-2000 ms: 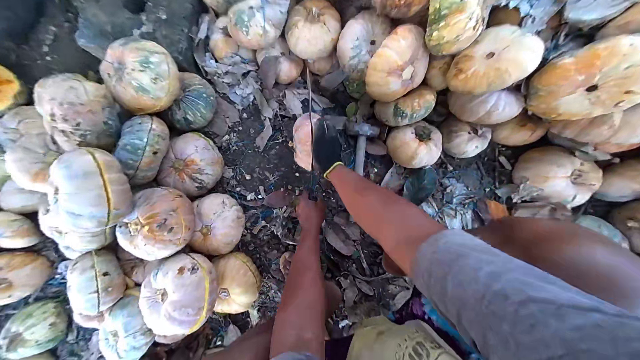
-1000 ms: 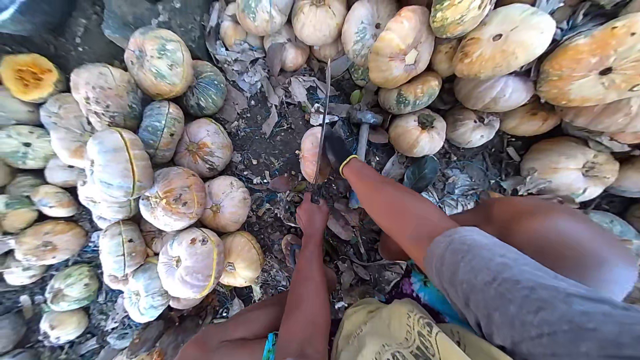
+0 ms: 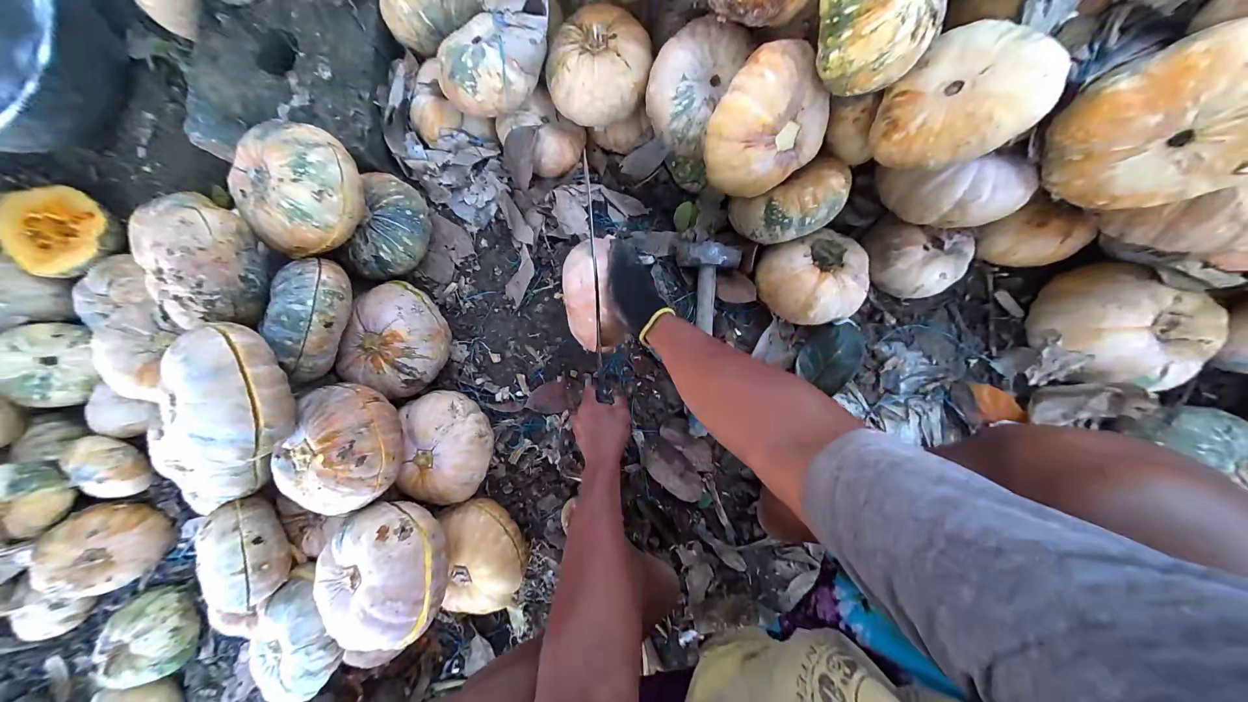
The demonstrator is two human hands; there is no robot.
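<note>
My left hand point(image 3: 601, 425), bare, is closed on the handle of a long, thin blade point(image 3: 592, 234) that points away from me. The blade lies across the top of a pale orange pumpkin point(image 3: 579, 292) on the ground; how deep it sits in the rind cannot be told. My right hand point(image 3: 634, 288), in a dark glove with a yellow cuff, rests against the pumpkin's right side, its fingers partly hidden. Just right of the glove lies a hammer point(image 3: 707, 255) with a metal head, its handle toward me.
Piled pumpkins point(image 3: 336, 448) stand at the left, several with a line around them. More pumpkins point(image 3: 960, 93) lie at the upper right. A cut pumpkin point(image 3: 51, 231) shows orange flesh at far left. A stone block point(image 3: 283, 73) and dark container point(image 3: 58, 78) are at upper left.
Both hands stay at the pumpkin with the blade across it. The view has shifted a little, showing more of the left pile.
</note>
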